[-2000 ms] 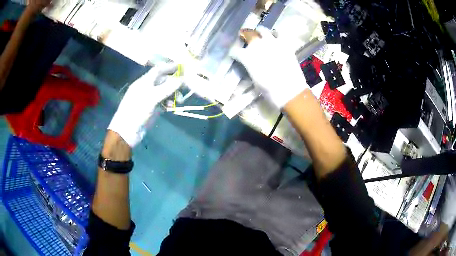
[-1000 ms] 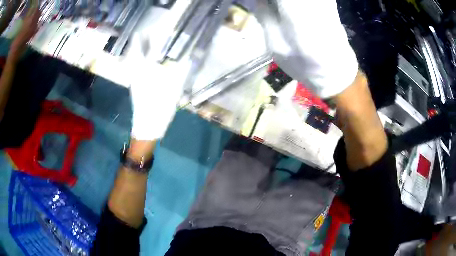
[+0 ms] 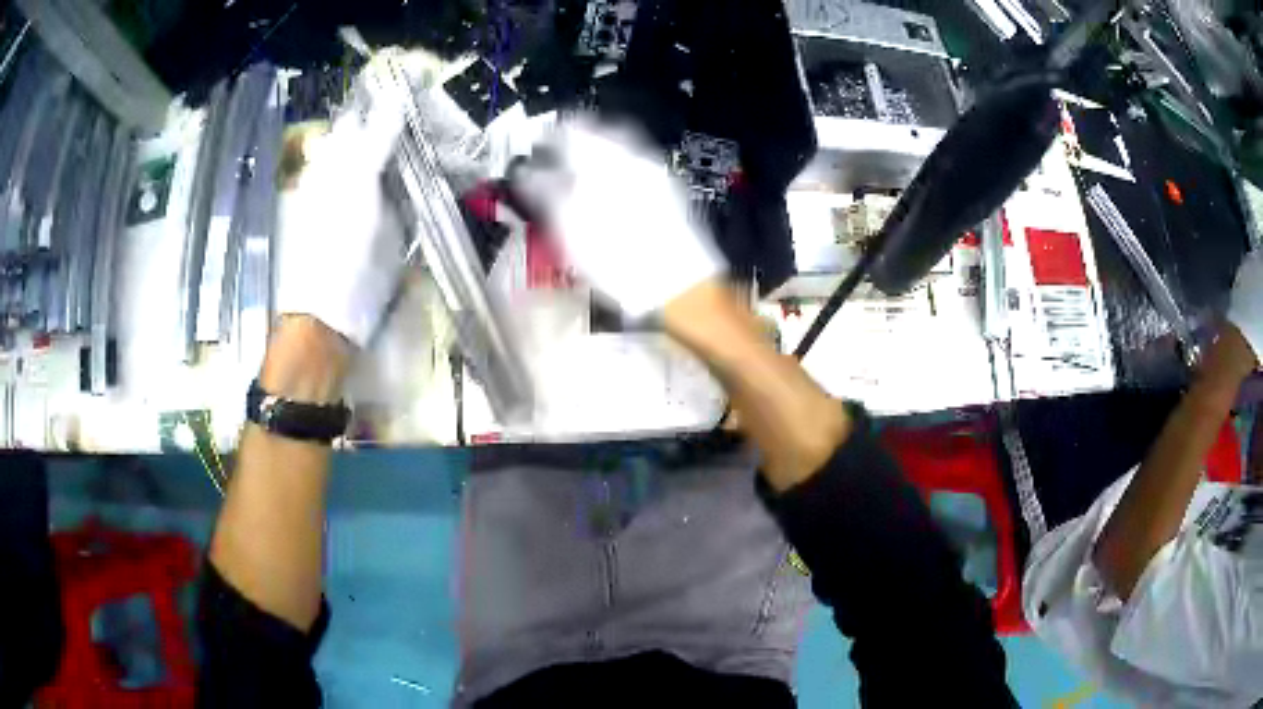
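Observation:
A silver aluminium profile lies slanting over the white sheet on the bench. My left hand, in a white glove, is at its upper left side; the fingers are blurred and whether they grip the profile is unclear. My right hand, gloved and blurred, is to the right of the profile over the red patch, with its fingertips by a dark piece. Whether it holds that piece cannot be told. A black end plate lies near the profile's upper end.
A black electric screwdriver is right of centre. Behind it is a white-grey feeder box. More profiles lie at the left. Another person's arm is at the right. Red stools stand below the bench.
The view has swung to the right, bringing the screwdriver and feeder box in. The yellow-tied pieces at my left hand two seconds ago are gone from it. Both hands are now over the bench around the slanting profile.

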